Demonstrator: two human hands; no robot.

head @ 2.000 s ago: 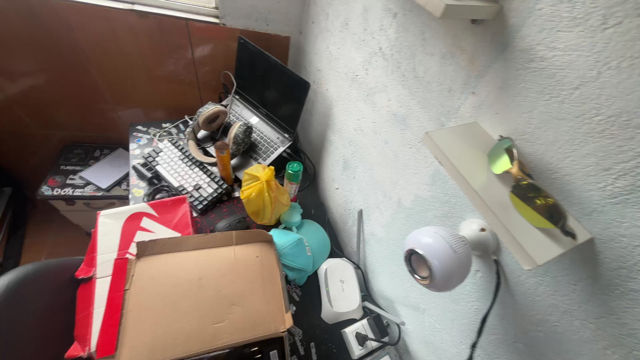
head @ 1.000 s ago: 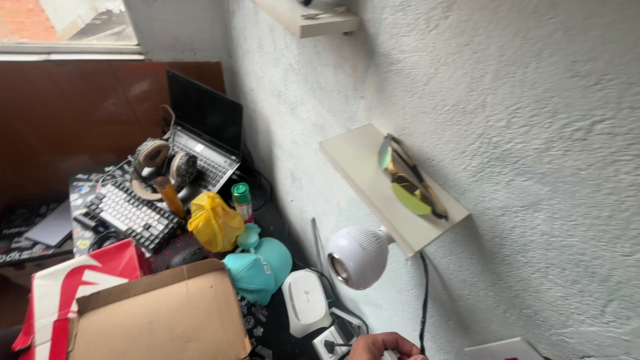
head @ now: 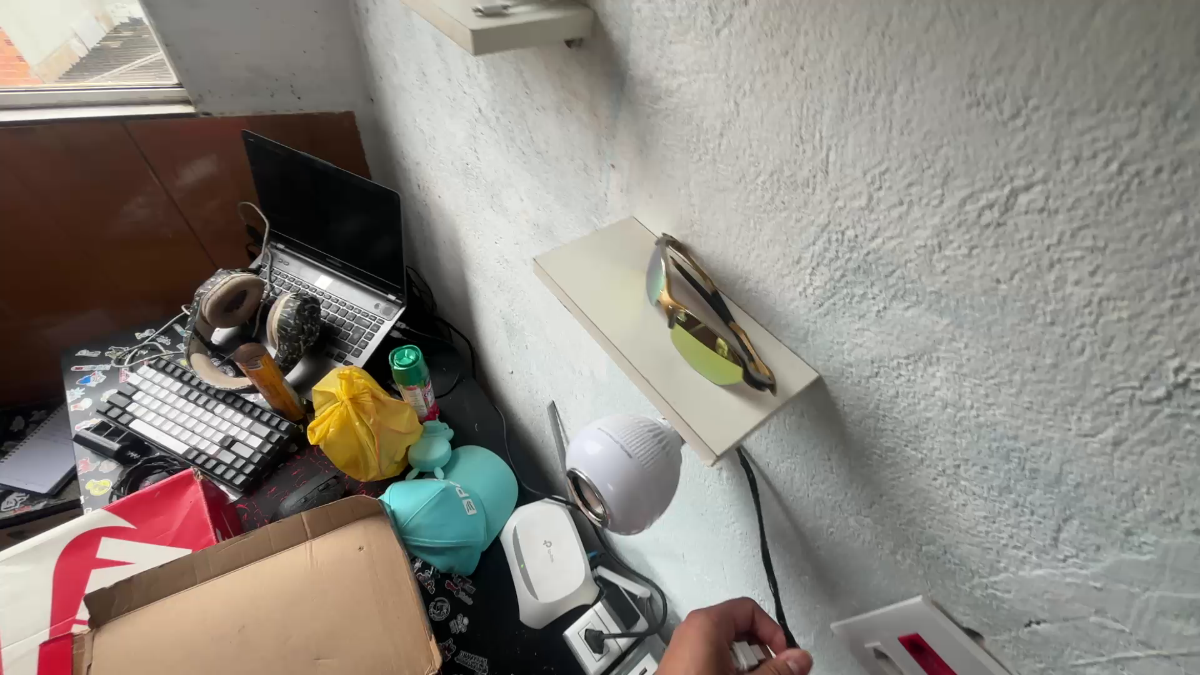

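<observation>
At the bottom edge is my left hand (head: 717, 639), its fingers curled round a small whitish object (head: 747, 654) that is mostly hidden. A black cable (head: 761, 534) hangs down the wall and reaches the hand's fingertips; whether it is held cannot be told. Left of the hand is a white power strip (head: 600, 637) with a black plug in it. Above it a white round bulb-shaped lamp or speaker (head: 633, 473) sits beside a wall shelf (head: 609, 291), on which lie sunglasses (head: 708, 323) with yellow-green mirrored lenses. My right hand is out of view.
The desk holds a white router (head: 547, 562), turquoise cap (head: 455, 506), yellow plastic bag (head: 361, 427), green-capped can (head: 412, 375), keyboard (head: 202, 422), headphones (head: 230, 300), open laptop (head: 328, 216), cardboard box (head: 262, 600) and red-and-white box (head: 122, 553). A white wall panel (head: 909, 642) sits lower right.
My left hand, not in view two seconds ago, has come in at the bottom edge near the power strip. The view has swung right.
</observation>
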